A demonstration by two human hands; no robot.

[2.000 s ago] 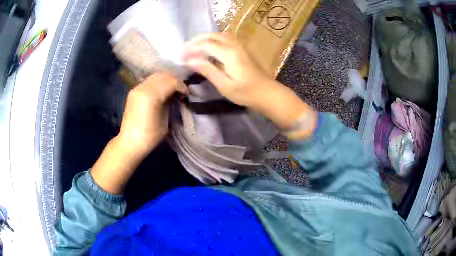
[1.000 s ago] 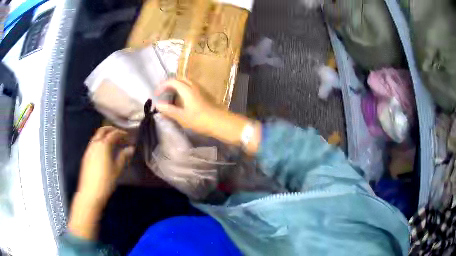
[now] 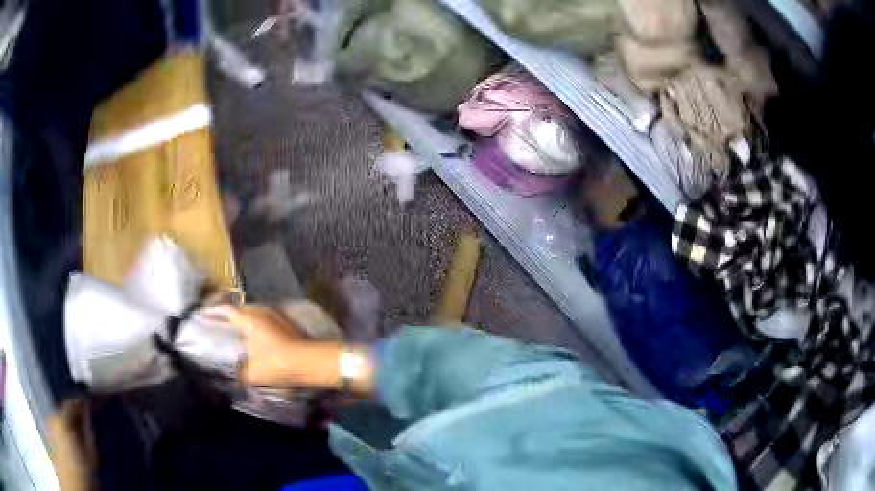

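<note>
The bundle of cut pieces (image 3: 115,331) is at the lower left in front of the cardboard box, whitish and blurred, with a black tie (image 3: 171,331) round its middle. My right hand (image 3: 273,347) grips the bundle just right of the tie, its fingers partly hidden by the cloth. My left hand (image 3: 72,446) is a small blurred part at the lower left edge, below the bundle; its fingers cannot be made out.
The brown cardboard box (image 3: 153,197) with a white strip stands at left on the dark floor (image 3: 326,221), where white scraps lie. Bins at right hold a green bundle, pink and white cloth (image 3: 537,139), blue plastic (image 3: 662,297) and black-and-white checked cloth (image 3: 748,240). The white table edge (image 3: 24,412) is far left.
The view has swung to the right, so more of the bins shows. My right hand has moved from beside the tie to a grip on the bundle. My left hand has dropped to the picture's edge.
</note>
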